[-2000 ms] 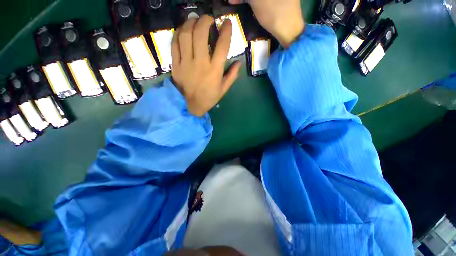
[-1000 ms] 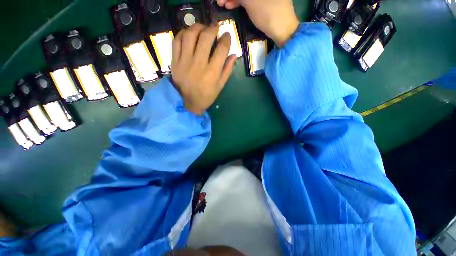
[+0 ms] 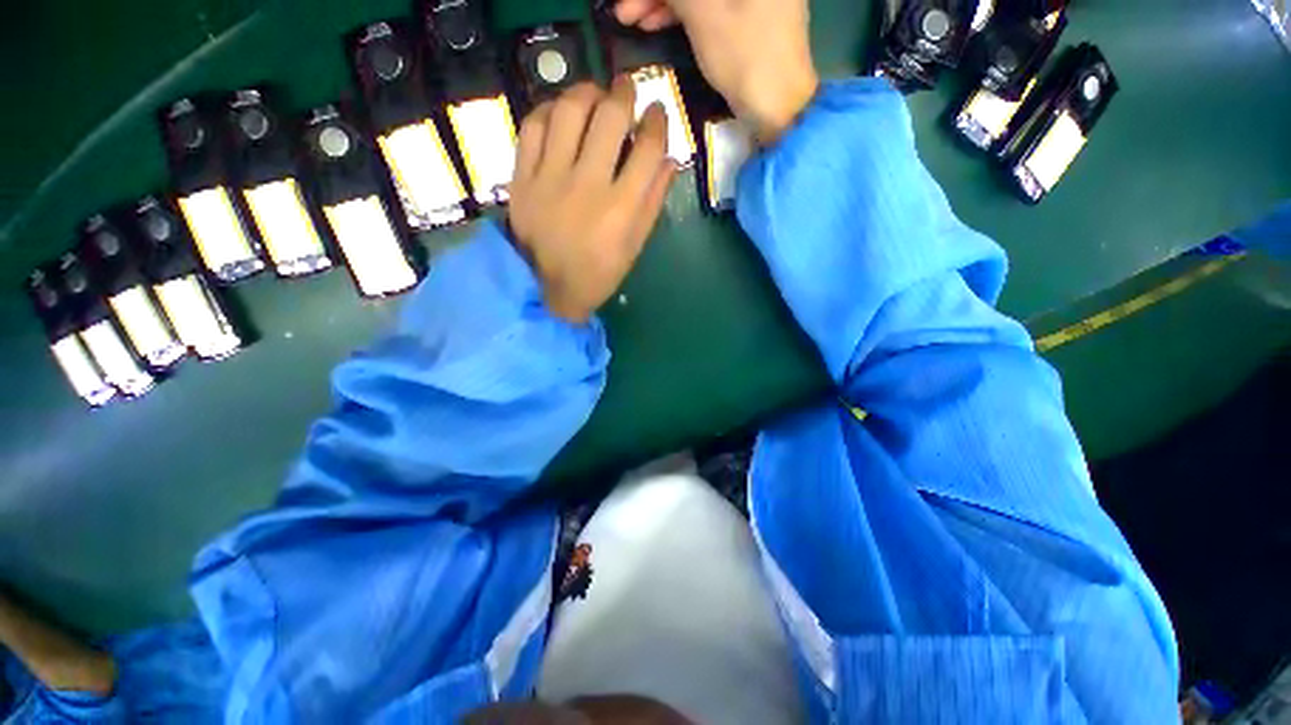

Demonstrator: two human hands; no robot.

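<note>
A black phone body with a bright white rectangle lies on the green surface at the top centre. My left hand rests with fingers spread, its fingertips on the lower part of this unit and on the one to its left. My right hand is at the top edge, over the black end of the same unit; its fingertips are bent together and partly cut off, and what they hold, if anything, cannot be made out. Another unit lies partly under my right wrist.
Several black units with white rectangles lie in a row to the left. More units lie loosely heaped at the upper right. A yellow strip lies at the right. Another person's forearm shows at the lower left.
The units at the left appear further right in the picture than before. My right hand has shifted slightly left; my left hand stays over the same unit. The forearm at the lower left shows more clearly.
</note>
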